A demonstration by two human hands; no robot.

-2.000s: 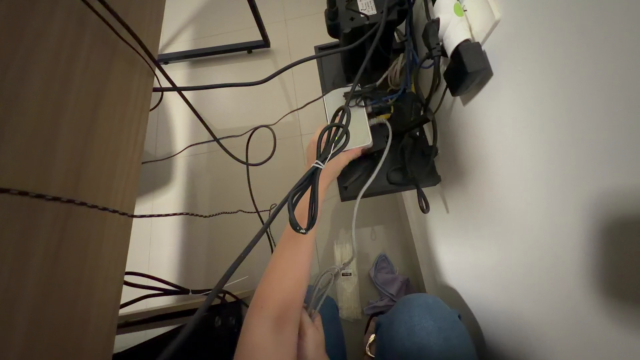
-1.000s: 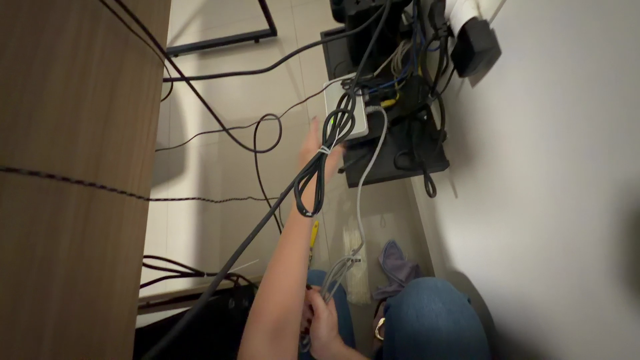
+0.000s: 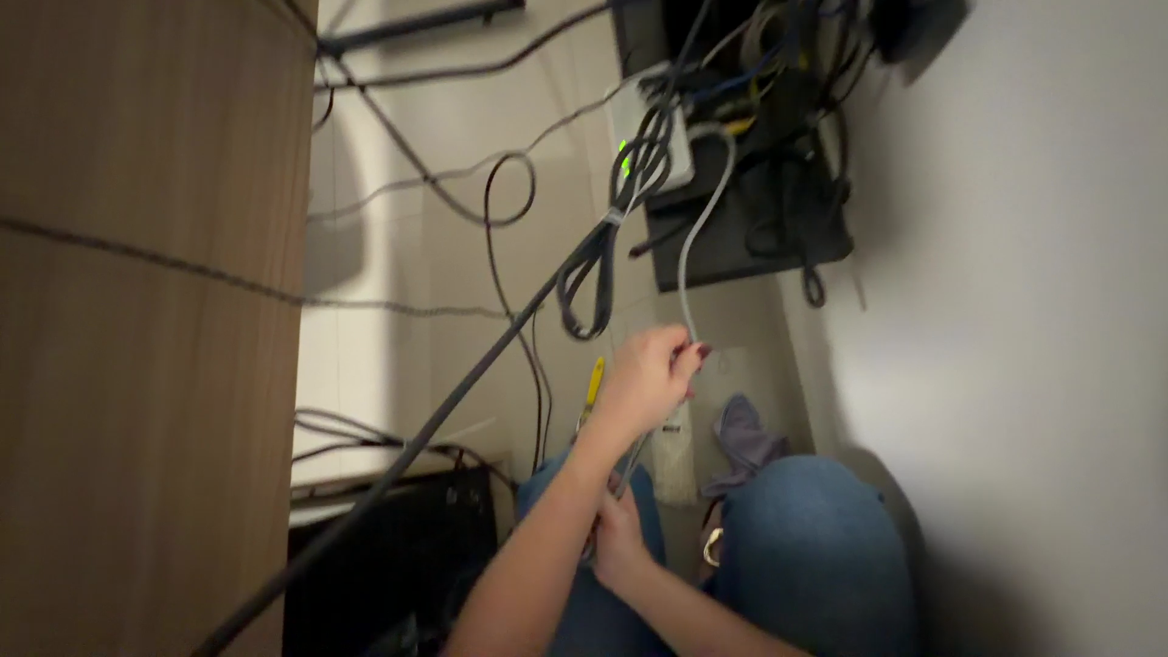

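Note:
The grey cable [image 3: 687,265] runs down from the white network box [image 3: 680,151], which shows green lights, into my left hand [image 3: 652,374]. My left thumb and fingers pinch it in front of the floor. Lower down, my right hand [image 3: 620,534] is closed around a further length of the same cable, near my knees; part of what it holds is hidden by my left forearm. A black cable bundle [image 3: 589,283], bound with a light tie, hangs above my left hand. At the box's right, a yellow plug [image 3: 737,126] shows among tangled cables.
A wooden panel [image 3: 146,365] stands at left and a pale wall [image 3: 1022,319] at right. The box rests on a black platform [image 3: 730,260]. A yellow-handled tool [image 3: 595,381] and a purplish cloth [image 3: 748,443] lie below. Loose black cables cross the view.
My left hand has come down from the white network box and now grips the grey cable. My right hand stays low, holding the cable.

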